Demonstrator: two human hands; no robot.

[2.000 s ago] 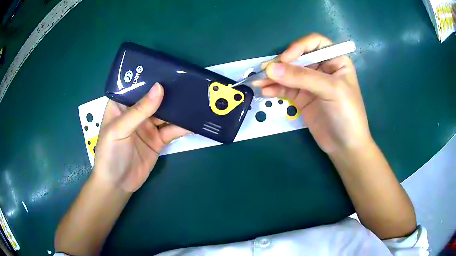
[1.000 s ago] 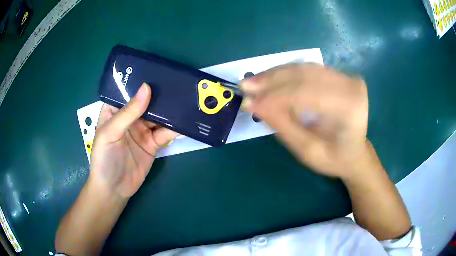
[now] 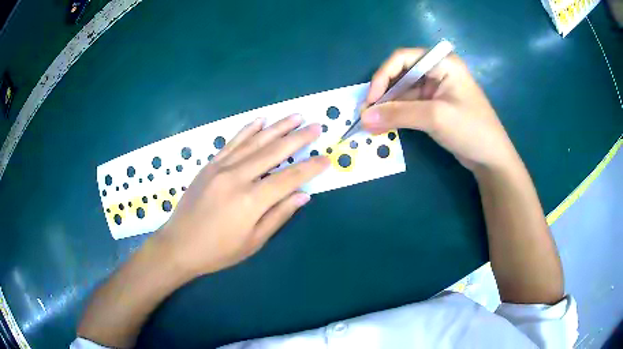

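Observation:
A long white sticker sheet (image 3: 256, 117) with rows of round holes lies slightly tilted on the dark green table. Several yellow camera stickers are on its lower row; one yellow sticker (image 3: 344, 161) lies near its right end. My left hand (image 3: 236, 187) rests flat on the middle of the sheet, fingers apart, fingertips beside that sticker, and covers part of the rows. My right hand (image 3: 417, 102) holds the silver tweezers (image 3: 417, 70) like a pen. Their tip is at the upper edge of the yellow sticker; whether it grips the sticker cannot be told.
A stack of sticker sheets (image 3: 572, 15) is at the top right table edge. A curved speckled strip (image 3: 65, 60) runs along the left. Beyond it lie small dark phones (image 3: 7, 94), one cut off at the top. The wearer's light sleeves and shirt are at the bottom.
The phone with the yellow sticker has left my left hand and that area. My left hand has moved right onto the sheet. My right hand has brought the tweezers down to the sheet.

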